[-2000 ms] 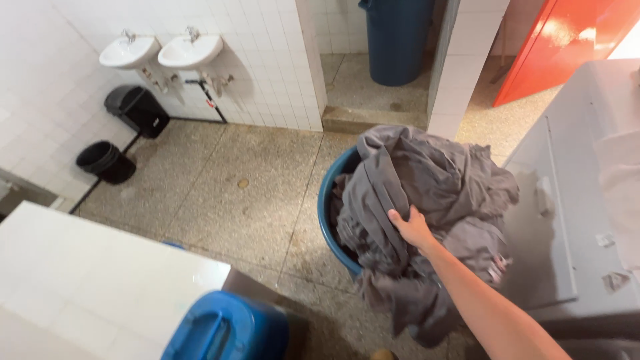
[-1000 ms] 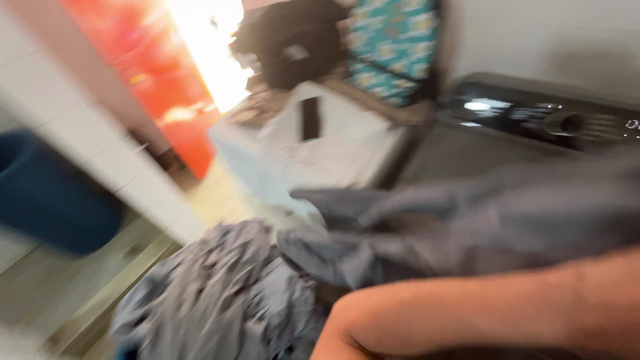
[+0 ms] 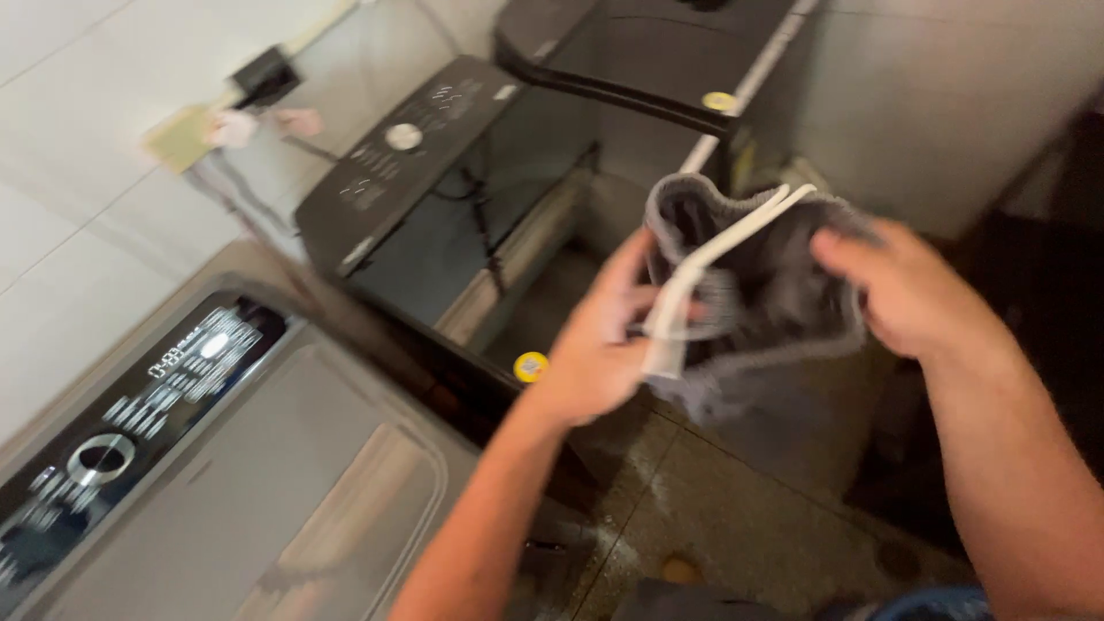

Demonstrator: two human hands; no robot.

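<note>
A grey garment (image 3: 759,379) with an elastic waistband and a pale drawstring is stretched between both hands, its waist opening facing up. My left hand (image 3: 604,336) grips the left side of the waistband, by the drawstring. On the right side of the band is my right hand (image 3: 906,285), its thumb over the rim. Beyond the garment stands a top-loading washing machine (image 3: 414,164) with its lid raised. Motion blur softens the cloth and the fingers.
A second washer (image 3: 328,483), lid closed and panel lit, stands at the lower left. Another dark machine (image 3: 655,60) is at the top. Plugs (image 3: 267,78) and cables hang along the tiled wall. Below lies the speckled floor (image 3: 724,517), with a blue tub's rim (image 3: 931,604) at the bottom edge.
The view has swung far round from the sinks and the blue tub of grey cloth to the washing machines. One hand touched the heaped cloth earlier; now both hands hold one garment.
</note>
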